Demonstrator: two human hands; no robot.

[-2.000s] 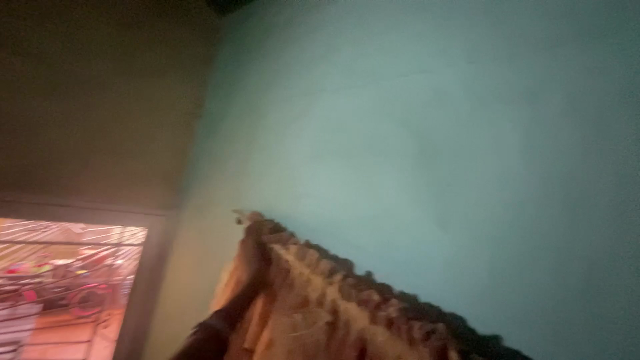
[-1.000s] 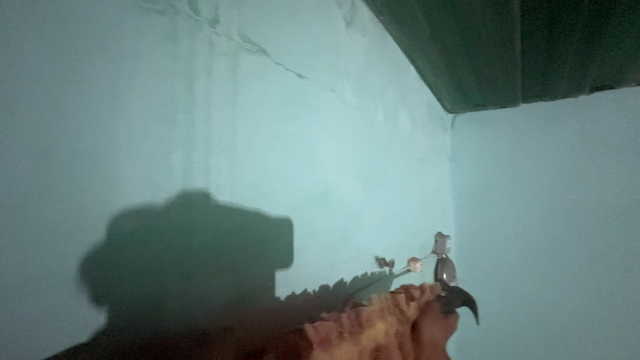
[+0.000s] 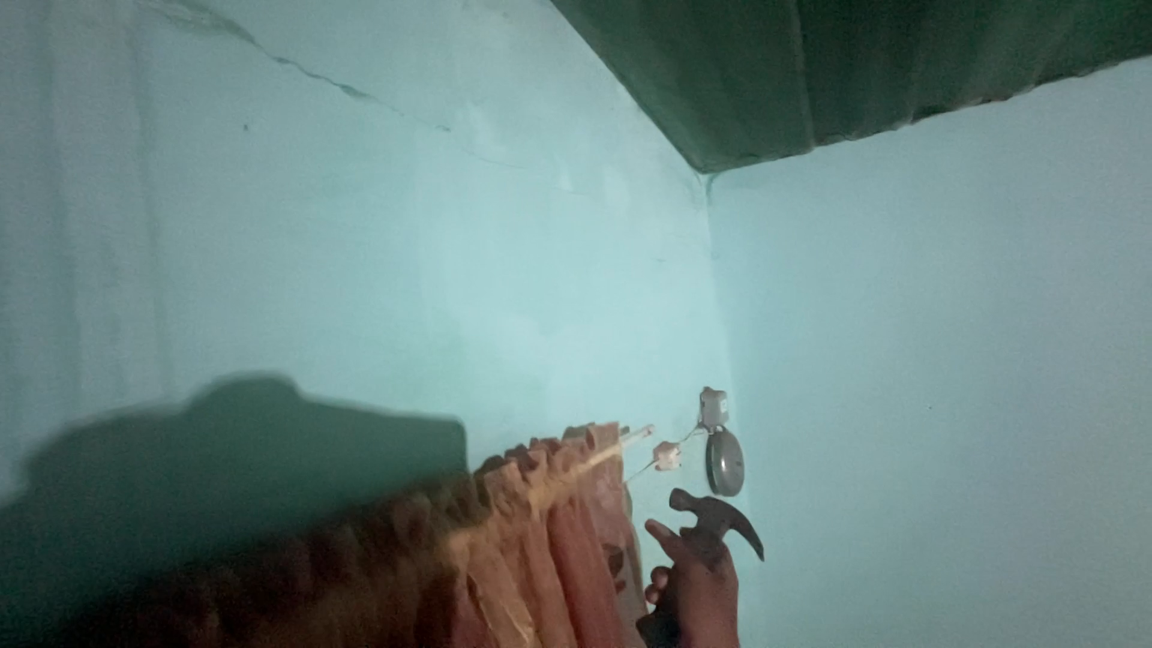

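My right hand (image 3: 697, 585), at the lower right of centre, is closed around a claw hammer (image 3: 715, 522) just below its head, with the claw pointing right. Left of it hangs a gathered orange-red curtain (image 3: 540, 558) on a thin rod (image 3: 634, 436), whose bare end sticks out near the wall. Above the hammer, a round grey device (image 3: 725, 462) hangs under a small pale box (image 3: 714, 407) beside the wall corner. My left hand is out of sight.
A pale blue-green wall (image 3: 468, 270) with a crack meets a second wall (image 3: 945, 360) at the corner. A dark green corrugated ceiling (image 3: 765, 72) slopes overhead. A small white fitting (image 3: 667, 455) with wires sits near the rod's end.
The view has swung from the doorway side to the wall corner. The hammer, at the curtain's end a second ago, now shows with the hand holding it, and the rod's end is exposed.
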